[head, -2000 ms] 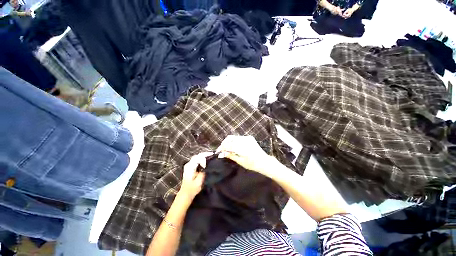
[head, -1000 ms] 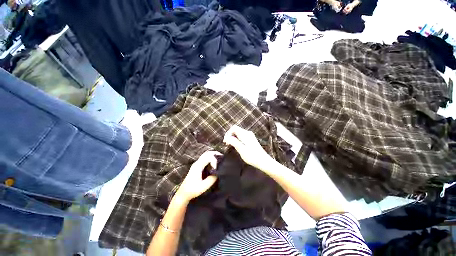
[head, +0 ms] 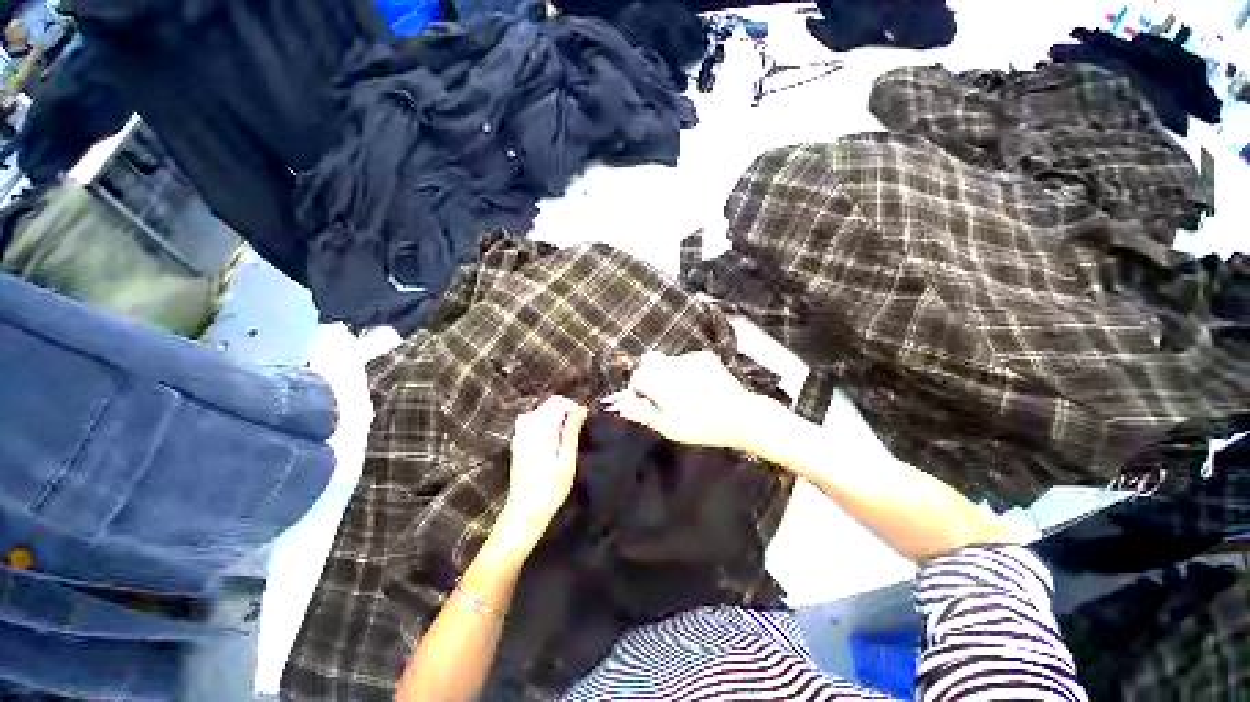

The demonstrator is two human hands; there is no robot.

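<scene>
A brown plaid garment [head: 398,480] lies in front of me on the white table. Its plain dark lining [head: 644,514] is turned up towards me. My left hand [head: 546,460] pinches the edge of the lining at its upper left. My right hand [head: 692,398] is close beside it on the right, its fingers curled at the same edge. A small dark tip shows above the right fingers, but I cannot tell what it is. The fingertips of the two hands nearly meet.
A pile of plaid garments [head: 960,302] lies to the right. A pile of dark garments [head: 494,130] lies at the far left of the table [head: 603,206]. A wire hanger [head: 802,76] lies beyond. A denim jacket [head: 124,425] hangs at the left. Something blue [head: 884,661] shows below the table.
My hands were apart one second ago and are now together at the lining's edge. My left fingers have closed from a wider curl. The view has shifted, and the far person's hands are out of frame.
</scene>
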